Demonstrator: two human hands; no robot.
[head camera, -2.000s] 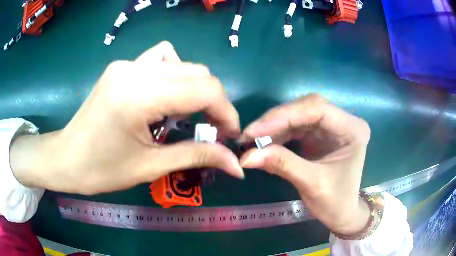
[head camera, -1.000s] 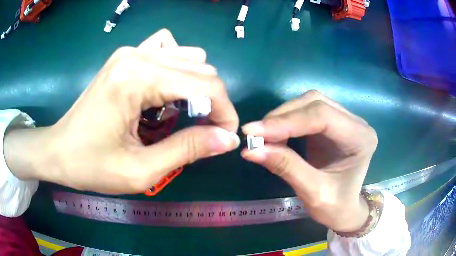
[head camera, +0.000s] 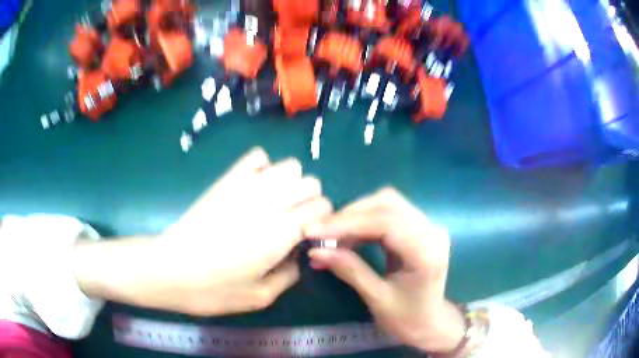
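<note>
The view is blurred by motion. My left hand (head camera: 238, 241) is curled with its back towards me, and its fingers hide most of what it holds; no orange body shows in it. My right hand (head camera: 392, 266) touches my left hand and pinches a small white plug (head camera: 327, 244) between thumb and index finger. A short dark piece of lead shows between the two hands, just left of the plug.
Orange connectors (head camera: 297, 82) with dark leads and white plugs lie in a pile on the green mat (head camera: 420, 168) at the far side. A blue bin (head camera: 539, 105) stands at far right. A steel ruler (head camera: 231, 338) lies along the near edge.
The view has shifted to show more of the far pile and bin. My hands have come together, and my left hand has turned over its load, hiding the orange part and second white plug.
</note>
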